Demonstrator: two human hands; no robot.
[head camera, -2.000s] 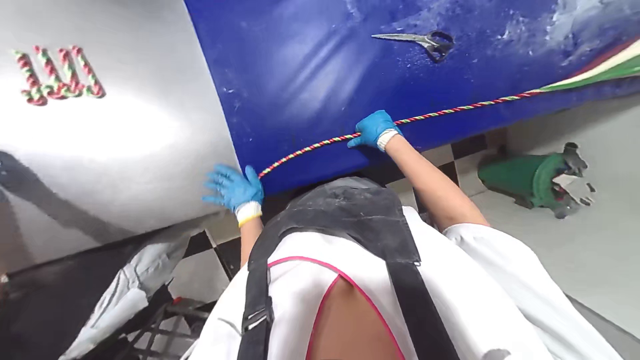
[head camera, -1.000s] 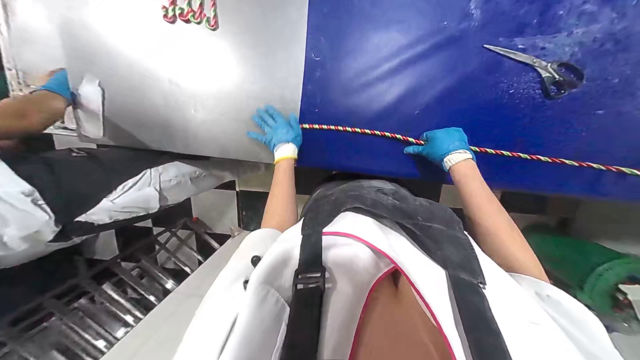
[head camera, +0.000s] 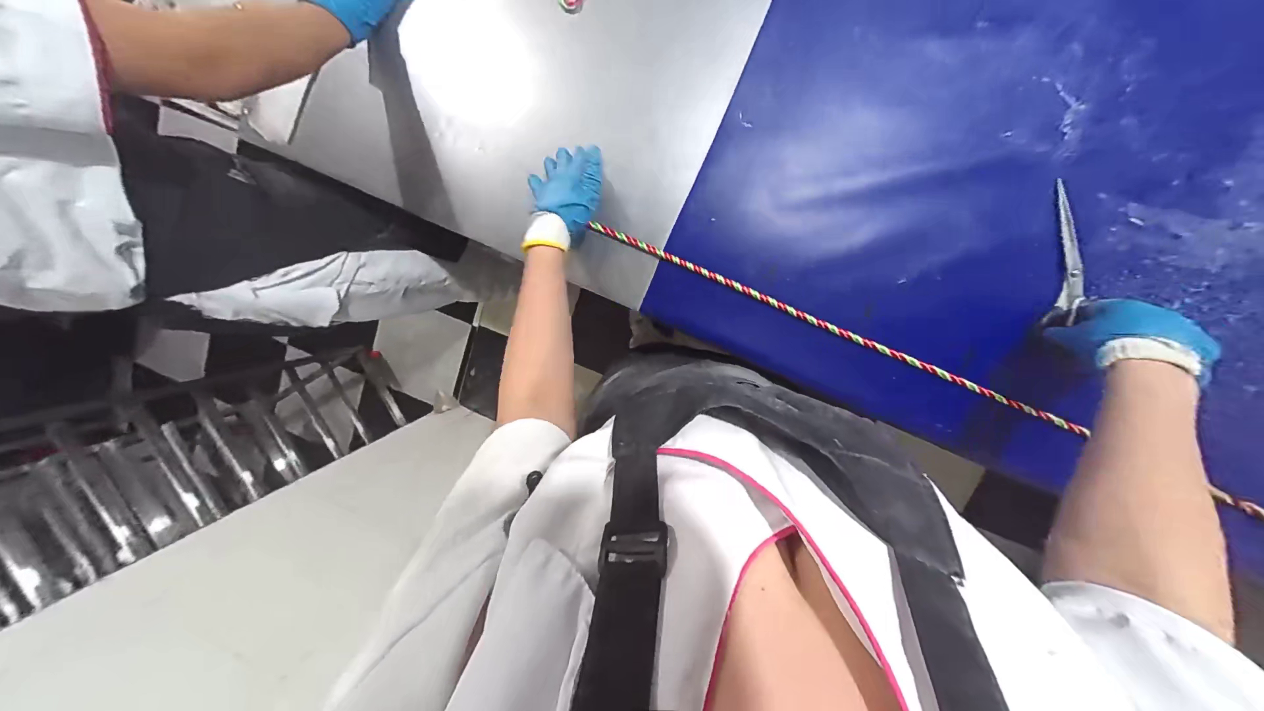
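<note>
A thin twisted candy-like rope (head camera: 839, 331), striped red, green and white, runs from the metal tabletop across the blue work surface and passes under my right forearm. My left hand (head camera: 570, 188), in a blue glove, lies flat on the metal with its fingers somewhat apart, touching the rope's left end. On the blue surface, my gloved right hand (head camera: 1136, 331) is at the handles of metal scissors (head camera: 1068, 242), whose blades point away from me. The fingers close around the handles, which are mostly hidden.
A co-worker's arm (head camera: 217, 49) with a blue glove reaches over the metal tabletop (head camera: 474, 128) at upper left. A striped curled piece (head camera: 571, 4) shows at the top edge. Below left stands a metal rack (head camera: 197, 464) above a checkered floor.
My right hand has left the rope and moved right to the scissors. My left hand is now farther onto the metal, with the rope's end. The view has shifted.
</note>
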